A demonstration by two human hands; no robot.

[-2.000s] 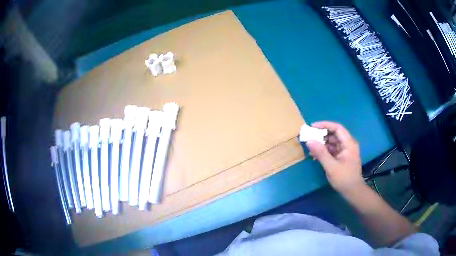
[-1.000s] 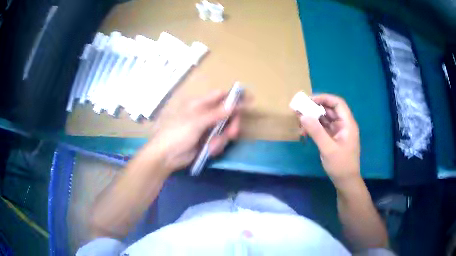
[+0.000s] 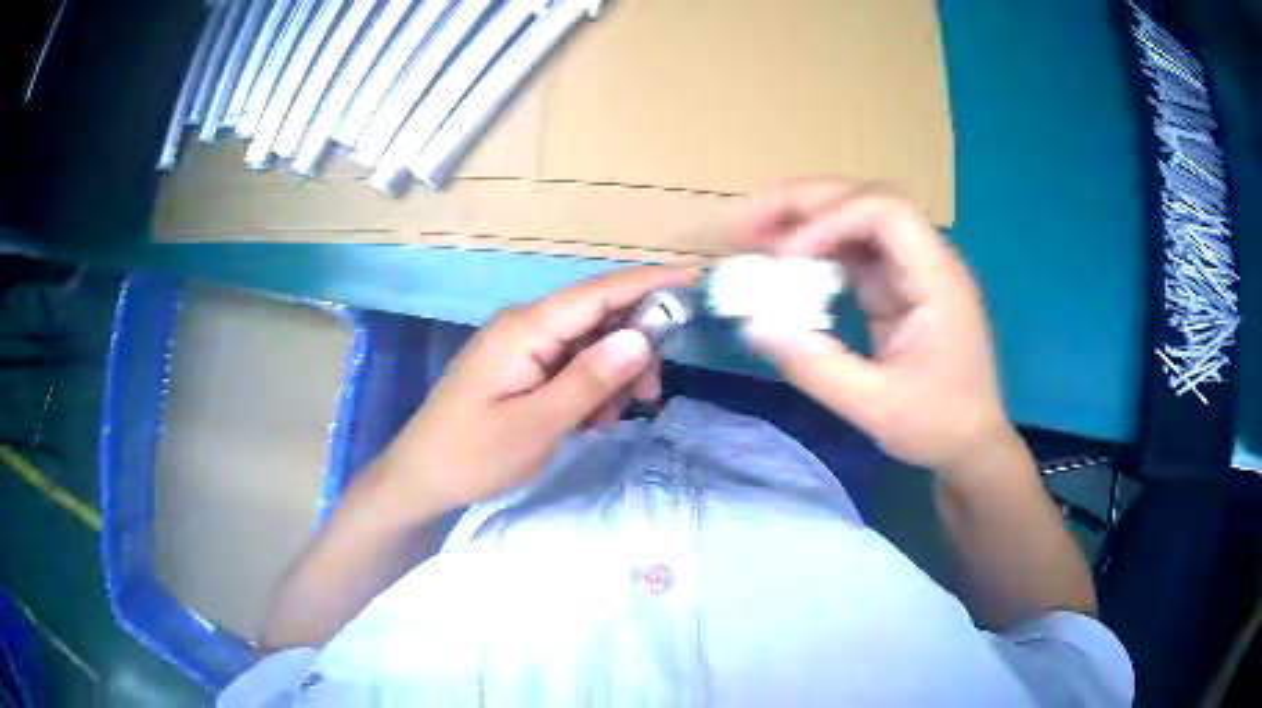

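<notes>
My left hand (image 3: 554, 360) grips a silver metal tube (image 3: 666, 315), its end pointing up towards the camera; the rest of the tube is hidden by the hand. My right hand (image 3: 886, 325) holds a white plastic end fitting (image 3: 772, 293) between thumb and fingers, somewhat blurred, just right of the tube end. A narrow gap shows between fitting and tube. A slanting row of tube assemblies (image 3: 374, 83) lies on the brown cardboard sheet (image 3: 747, 97) at the upper left; most of their heads are cut off by the frame edge.
The teal bench top (image 3: 1038, 208) runs along the right. A dark strip with heaped thin white rods (image 3: 1193, 221) lies at the far right. A blue crate (image 3: 125, 457) with cardboard inside stands at the lower left, beside the bench. Yellow floor line at the left edge.
Both hands have come closer together in front of the body, the tube end now beside the fitting. The view has tilted down, so the pile of loose fittings has left the picture.
</notes>
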